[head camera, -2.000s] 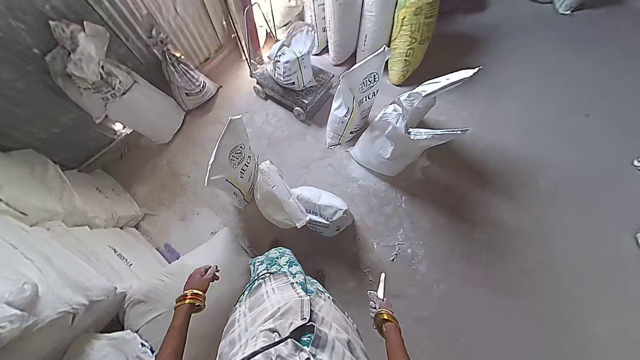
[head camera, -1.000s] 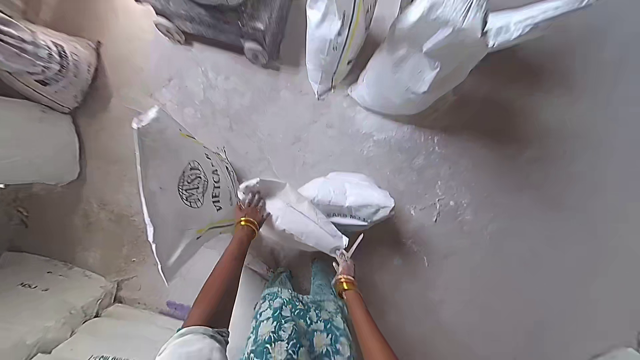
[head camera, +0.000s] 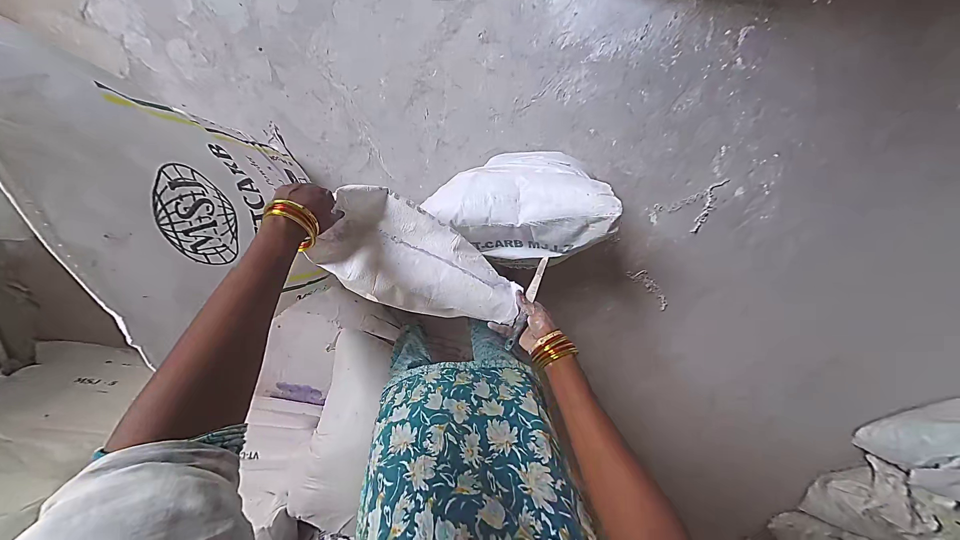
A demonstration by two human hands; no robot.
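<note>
A white woven sack (head camera: 420, 259) stretches between my hands in front of my legs. My left hand (head camera: 311, 206) is closed on its upper left end, beside a large printed sack (head camera: 135, 202) with a globe mark. My right hand (head camera: 531, 321) grips the sack's narrow right end and also holds a thin pale stick-like tool (head camera: 537, 279), whose kind I cannot tell. Just beyond the held sack, a filled white sack (head camera: 532, 199) with dark lettering sits on the floor.
Pale filled sacks (head camera: 67, 420) lie at the lower left, and another (head camera: 330, 427) rests beside my legs. Crumpled whitish sacks (head camera: 862, 495) are at the lower right corner. The concrete floor (head camera: 750, 300) carries powdery residue.
Two seconds ago my hands were apart at my sides; now both grip the white sack. The view has moved much closer to the sacks.
</note>
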